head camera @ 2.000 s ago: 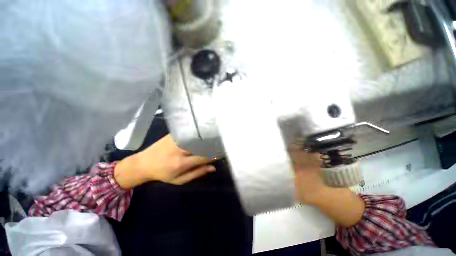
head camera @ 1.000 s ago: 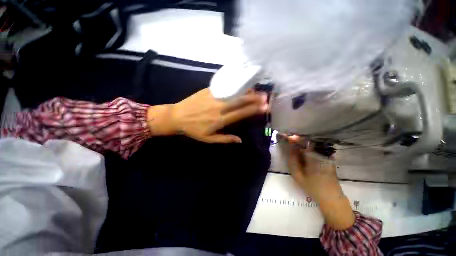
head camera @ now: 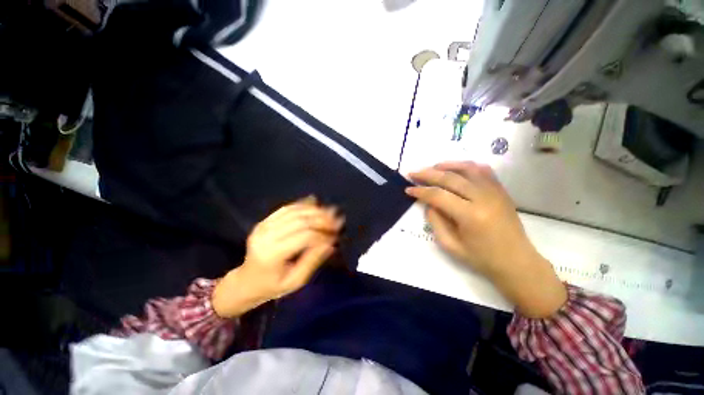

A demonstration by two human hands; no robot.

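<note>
A black garment panel (head camera: 301,166) lies over the white table at left and centre and hangs toward the wearer's lap. A narrow pale tape (head camera: 309,133) runs along its upper right edge. My right hand (head camera: 471,212) has its thumb and fingertips on the panel's right corner, at the machine bed's left edge. My left hand (head camera: 289,251) is above the panel's lower part, slightly blurred, fingers curled; whether it holds cloth cannot be told. The sewing machine head (head camera: 556,54) is up and right of my right hand, with the needle area (head camera: 462,122) away from the cloth.
The white table edge (head camera: 571,266) with ruler marks runs along the lower right. The metal machine bed (head camera: 556,181) lies behind my right hand. A small dark and white device (head camera: 648,150) sits on the bed at right. More dark cloth with pale lines (head camera: 231,27) lies at upper left.
The panel has moved left, out from under the machine head. Both hands have moved away from the needle area toward the wearer. The view has shifted, and the fluffy white ball is out of view.
</note>
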